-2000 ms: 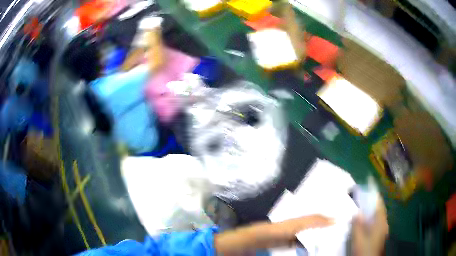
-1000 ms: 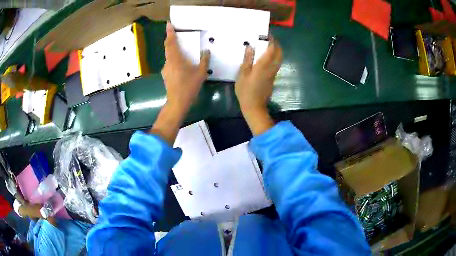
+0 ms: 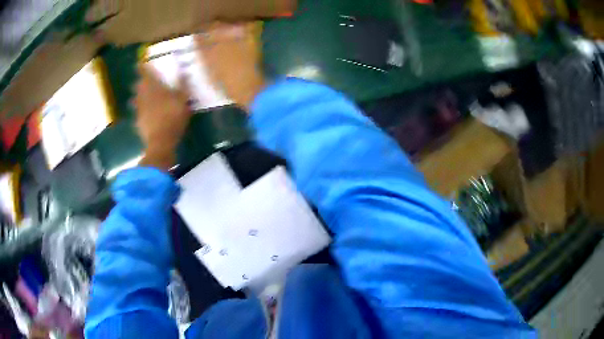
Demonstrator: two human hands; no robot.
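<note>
A white card insert (image 3: 196, 71) lies in a yellow box (image 3: 253, 44) on the green belt at the upper left. My left hand (image 3: 159, 118) is on its near left side, blurred. My right hand (image 3: 232, 58) lies over its right part, fingers flat and blurred. Both hands touch the insert or box; whether they grip it cannot be told. A stack of white inserts (image 3: 265, 228) with small holes lies overlapping on the black mat in front of me.
Another yellow box with a white insert (image 3: 76, 112) stands at left, beside a dark flat unit (image 3: 71, 182). An open brown carton (image 3: 467, 155) with small green-and-silver sticks (image 3: 482, 202) is at right. A clear bag (image 3: 76, 251) lies at lower left. A black unit (image 3: 371, 41) is on the belt.
My hands and the white insert have moved left in view; the insert now sits within a yellow box. The view has turned and blurred. The insert stack remains on the mat.
</note>
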